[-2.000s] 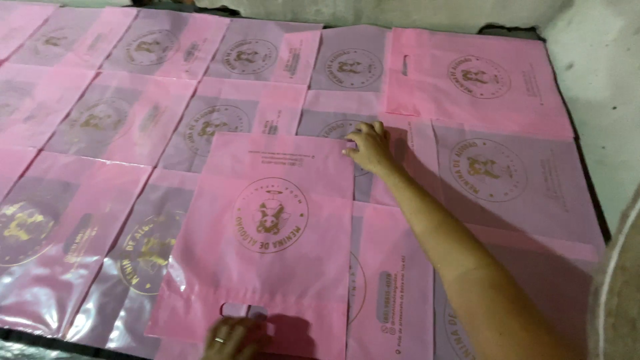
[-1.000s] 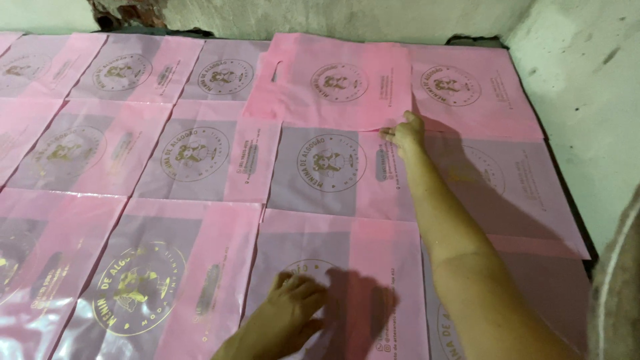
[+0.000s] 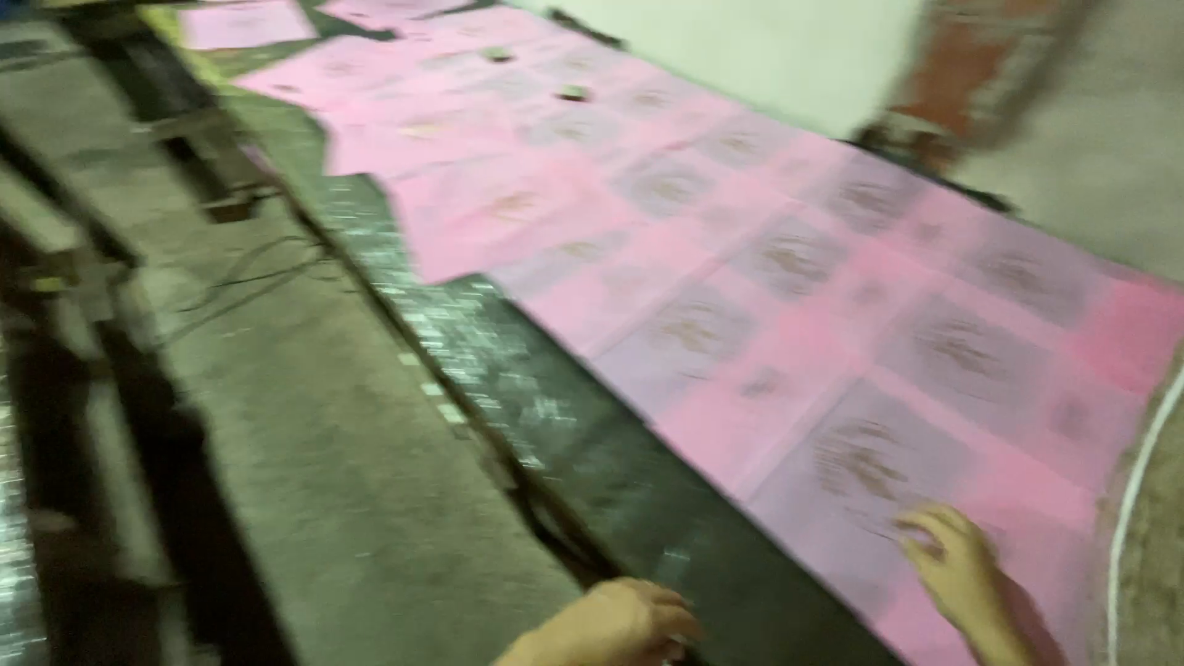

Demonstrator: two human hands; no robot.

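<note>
Pink plastic bags [image 3: 786, 342] with printed round emblems lie in overlapping rows on a long dark table [image 3: 647, 472]. My left hand [image 3: 638, 615] is at the bottom middle, by the table's near edge, with its fingers bent; blur hides whether anything is in it. Over the nearest printed bag [image 3: 860, 462] is my right hand [image 3: 953, 555], its thumb and forefinger curved with a gap between them and nothing seen in them. Farther along, some bags [image 3: 509, 208] lie askew over others, and two small dark objects [image 3: 573, 92] rest on the bags.
A pale wall with exposed brick [image 3: 962, 74] runs along the table's far side. To the left are a concrete floor [image 3: 370, 481], a cable [image 3: 250, 277] and dark beam-like structures [image 3: 166, 444]. A brownish object with a white edge [image 3: 1147, 518] is at the right.
The view has swung left along the table. The bag that was under both hands two seconds ago was laid down or released by one second ago. Both hands are now at the bottom of the view.
</note>
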